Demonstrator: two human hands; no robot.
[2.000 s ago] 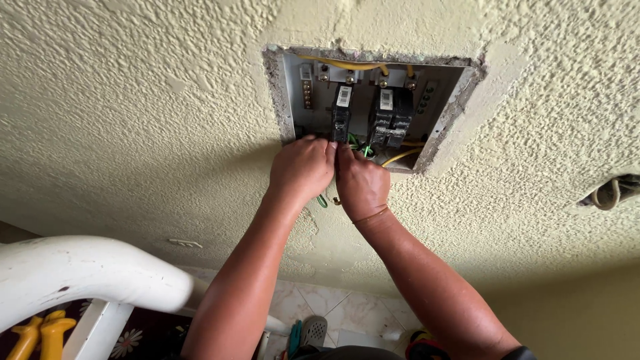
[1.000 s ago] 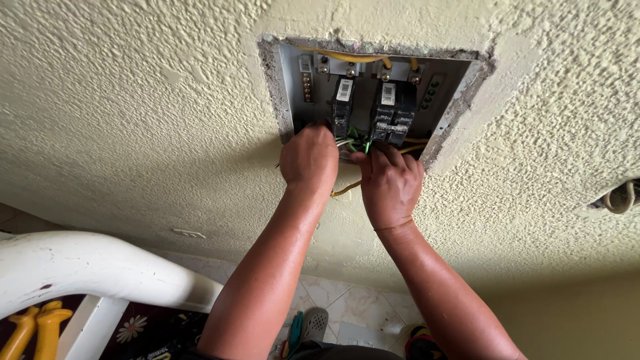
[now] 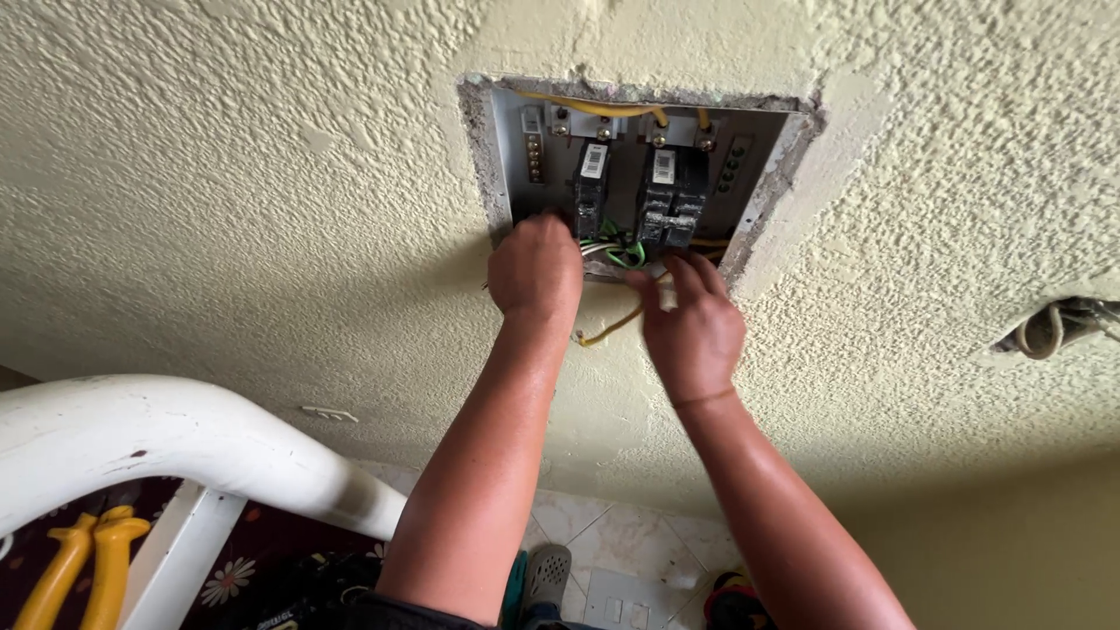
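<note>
An uncovered electrical breaker panel (image 3: 612, 197) is set in a textured wall. Inside are a single black circuit breaker (image 3: 591, 188) and a wider black breaker block (image 3: 672, 197). Below them lie green wires (image 3: 628, 255) and white wires. My left hand (image 3: 535, 267) reaches into the panel's lower left corner, its fingertips hidden, so any hold is unclear. At the lower right edge is my right hand (image 3: 696, 324), slightly blurred, thumb apart from the fingers, near a yellow wire (image 3: 612, 328) that hangs out over the wall. Whether the fingers touch this wire cannot be told.
A thick white tubular rail (image 3: 175, 420) crosses the lower left, with yellow-handled pliers (image 3: 92, 560) beyond it on dark flowered cloth. At right, a wall hole (image 3: 1063, 328) holds cable. A grey clog (image 3: 549, 577) and a light panel cover (image 3: 626, 602) are on the tiled floor.
Two seconds ago my hands were close together below the single breaker. They have since moved apart, the right one to the right, and more of the hanging yellow wire shows.
</note>
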